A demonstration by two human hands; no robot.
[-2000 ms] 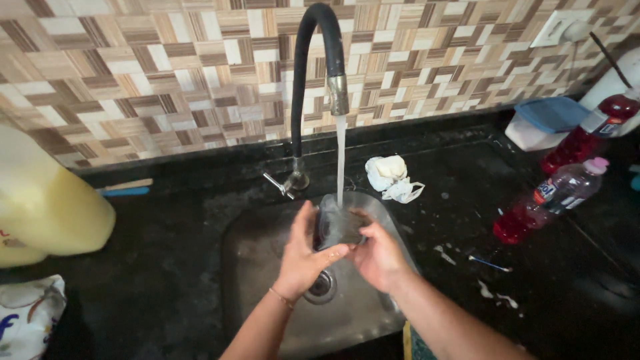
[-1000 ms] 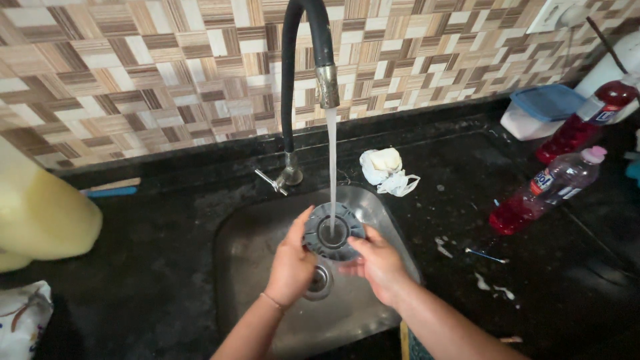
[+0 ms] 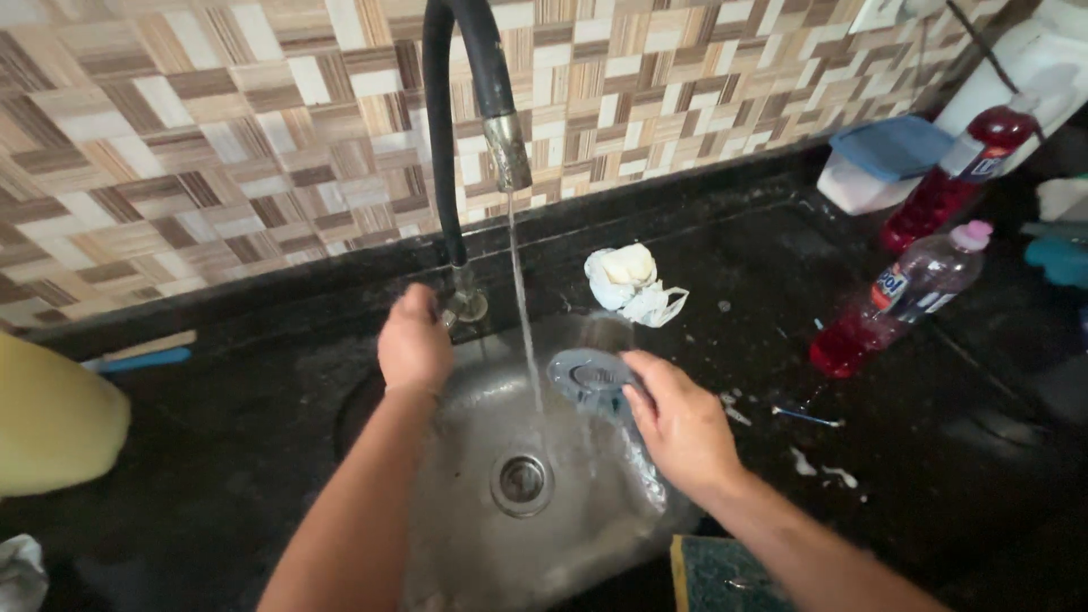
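My right hand [image 3: 684, 421] grips the edge of a wet, round grey plastic part [image 3: 591, 372] with a ring in its middle, held over the right side of the steel sink [image 3: 476, 544]. My left hand [image 3: 415, 342] is closed at the handle of the tap valve [image 3: 466, 306] behind the sink, its fingertips partly hidden. A thin stream of water [image 3: 524, 323] falls from the metal nozzle [image 3: 508, 153] of the black flexible faucet, left of the part, toward the drain [image 3: 522, 482].
Behind the sink's right side lies a white plastic bag with a pale lump [image 3: 629, 276]. Bottles of red liquid [image 3: 901, 293] and a blue-lidded tub [image 3: 888, 161] stand at right. A sponge [image 3: 722, 574] lies at the front edge, a yellowish jug [image 3: 55, 416] at left.
My left hand has let go of the grey part and moved to the tap valve. My right hand has moved the part rightward, out of the stream, which is thinner now.
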